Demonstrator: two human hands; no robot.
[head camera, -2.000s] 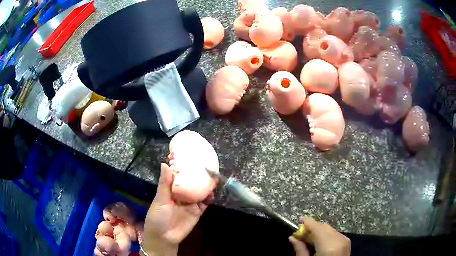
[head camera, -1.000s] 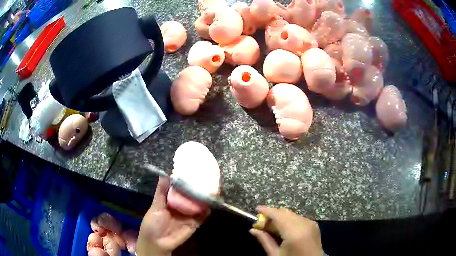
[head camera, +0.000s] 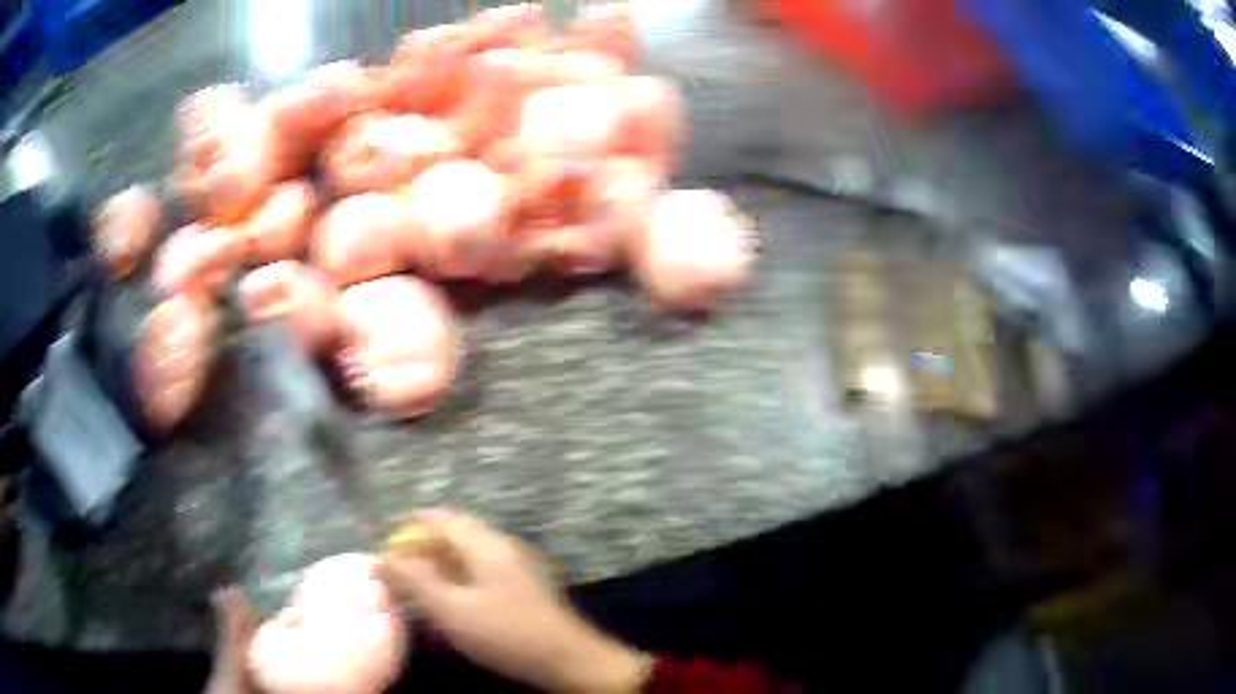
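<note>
The view is strongly blurred. A pink doll head (head camera: 330, 635) is at the lower left, at the table's front edge, with my left hand (head camera: 233, 644) on its left side; only a small part of that hand shows. My right hand (head camera: 495, 597) is right of the head, closed around the yellowish handle (head camera: 418, 537) of the hand tool. A pale blurred streak runs up and left from the handle; I cannot tell the shaft or tip clearly. A pile of pink doll heads (head camera: 461, 217) lies at the far side.
The speckled grey table (head camera: 596, 434) has a dark front edge. A pale cloth (head camera: 81, 427) hangs at the far left. A red tray (head camera: 895, 48) and blue things are at the upper right. Blurred brownish items (head camera: 922, 332) lie at the right.
The view has swung right, so the pile and cloth sit further left and the right end of the table shows. The held head and both hands are lower left in view.
</note>
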